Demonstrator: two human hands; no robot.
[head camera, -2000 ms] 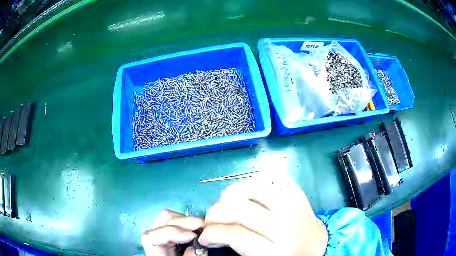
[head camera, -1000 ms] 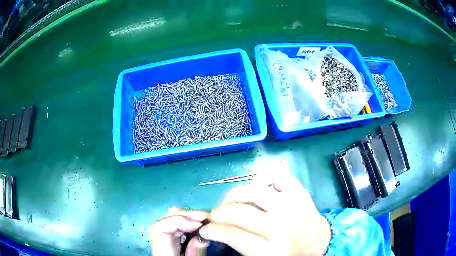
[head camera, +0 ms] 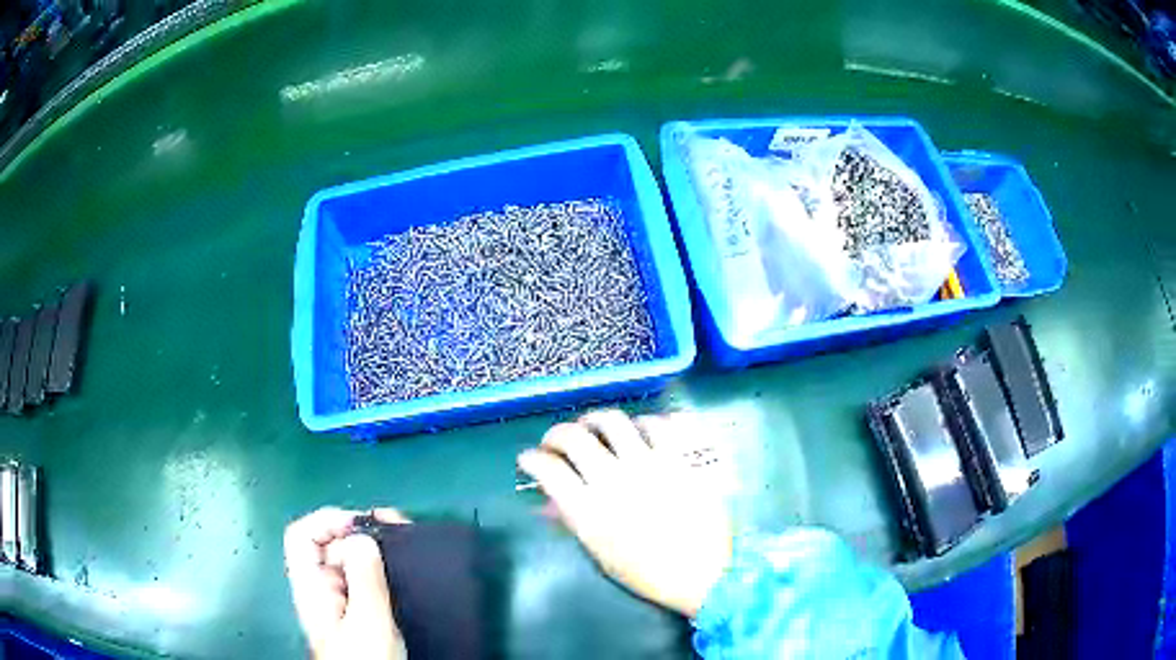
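Note:
My left hand (head camera: 338, 580) grips a flat black housing (head camera: 445, 591) by its upper left edge, low in the view. The housing's matt face is up and its lower end is cut off by the picture edge. My right hand (head camera: 632, 496) lies palm down on the bench, apart from the housing, over the slim silver tool (head camera: 528, 486). Only a short tip of the tool shows past the fingers. Whether the fingers grip it is hidden.
The large blue bin (head camera: 497, 397) holds loose metal pins. A blue bin (head camera: 851, 331) beside it holds an opened clear bag (head camera: 774, 245) of small fittings. A smaller blue bin (head camera: 1042, 232) stands beyond. Black housings lie at right (head camera: 939, 451) and left (head camera: 49, 348).
My hands were together on the housing and are now apart. My right hand has let go and moved up onto the tool. My left hand has moved left, and more of the housing shows.

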